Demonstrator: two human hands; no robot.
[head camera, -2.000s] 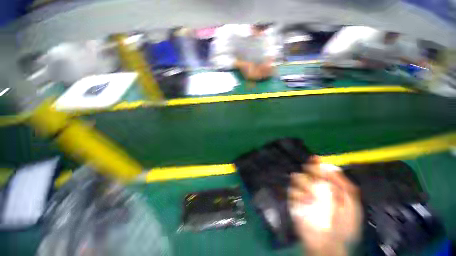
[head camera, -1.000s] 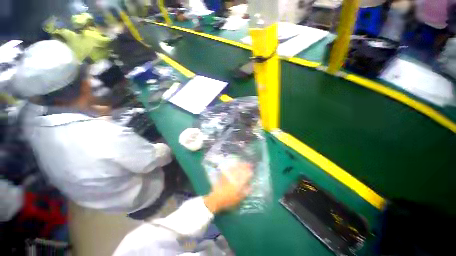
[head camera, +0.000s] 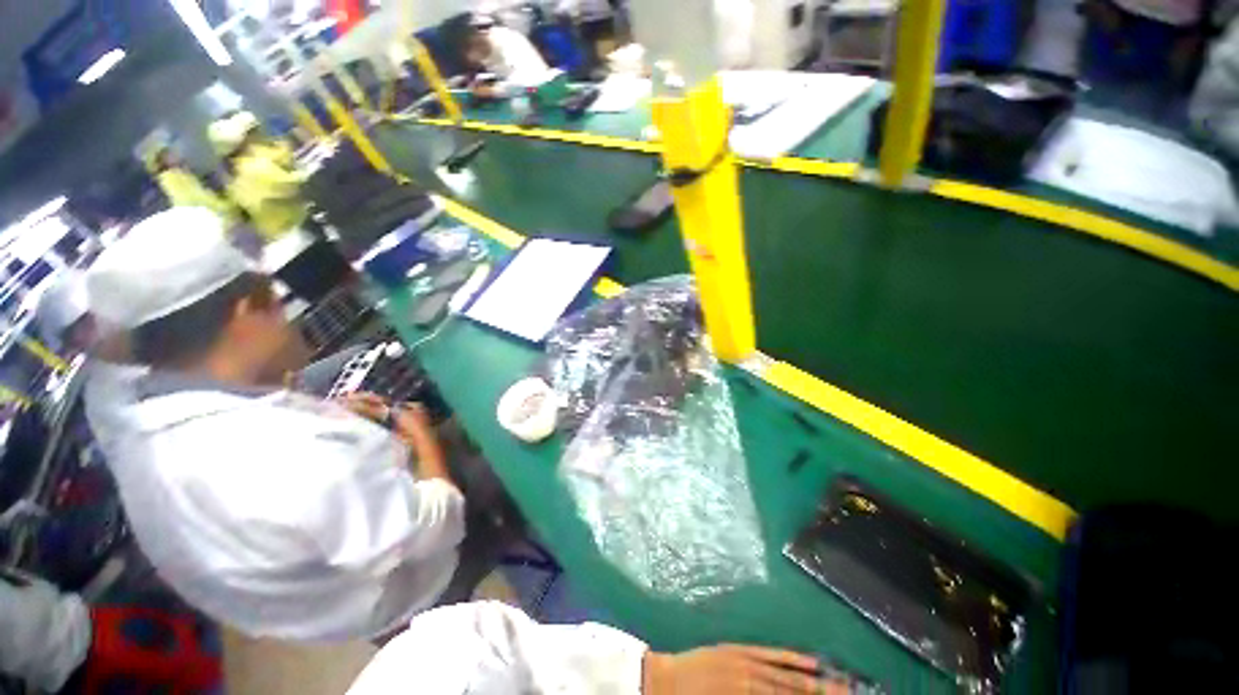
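My left hand (head camera: 747, 672) lies low at the bottom edge, partly cut off, its fingers pointing right. A small dark thing shows at its fingertips, too blurred and cut off to name; whether I hold it cannot be told. The shallow black parts tray (head camera: 917, 587), with gold specks and a shiny film-like edge, lies to the upper right of my hand. The clear crinkled plastic bag (head camera: 659, 475), with dark pieces in its upper part, lies above and left of my hand. My right hand is out of view.
A white round tape roll or tub (head camera: 527, 409) sits left of the bag. A yellow post (head camera: 713, 245) rises behind it. Small black strips (head camera: 799, 455) lie above the tray. A black bin (head camera: 1148, 604) stands at the right. A person in a white smock (head camera: 285, 502) works at the left.
The view has swung left since the earliest frame. My left hand, at the bag a second ago, is now lower and farther right, off the bag. My right hand is not visible.
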